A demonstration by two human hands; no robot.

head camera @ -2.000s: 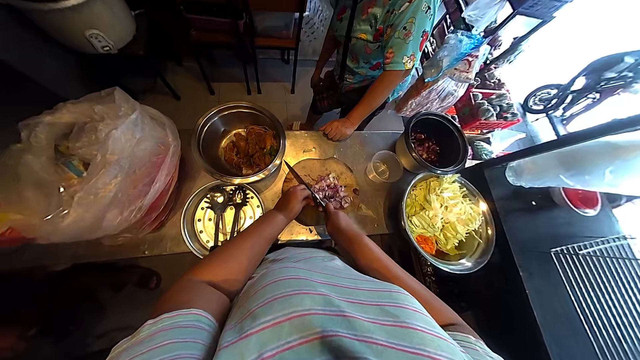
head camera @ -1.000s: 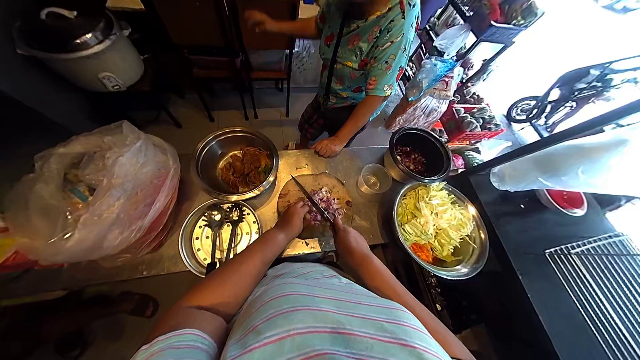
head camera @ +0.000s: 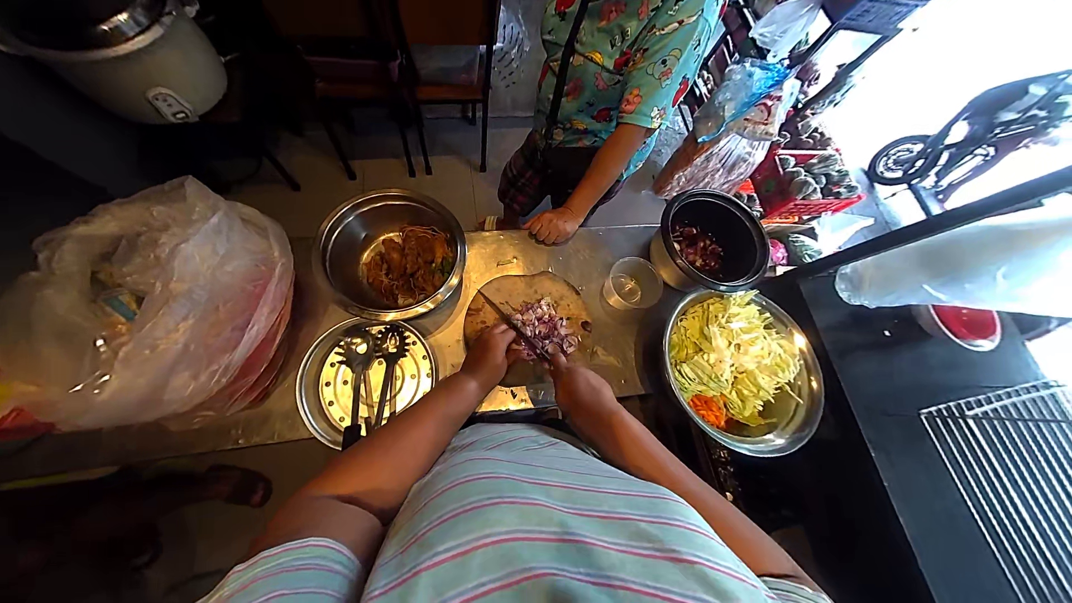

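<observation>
A round wooden chopping board (head camera: 572,286) lies on the metal-topped table before me, with chopped red onion (head camera: 546,325) heaped on it. My right hand (head camera: 578,383) is closed on the handle end of a knife (head camera: 508,318), whose blade slants up and left across the board along the onion. At the board's lower left, my left hand (head camera: 490,353) has its fingers against the blade; whether they grip it cannot be told. A steel pot (head camera: 335,243) with brown cooked food stands behind on the left. Shredded cabbage (head camera: 729,356) and something orange fill a steel bowl on the right.
A perforated steel tray (head camera: 314,385) holds serving utensils at left, beside a large plastic bag (head camera: 159,310). A clear cup (head camera: 632,283) and a dark-lined pot (head camera: 670,255) stand right of the board. Across the table, another person's hand (head camera: 553,225) rests on its edge. A wire rack (head camera: 1005,469) is far right.
The other person's raised arm, seen one second ago, is no longer up. The knife and both my hands stay at the onion. The view has shifted slightly.
</observation>
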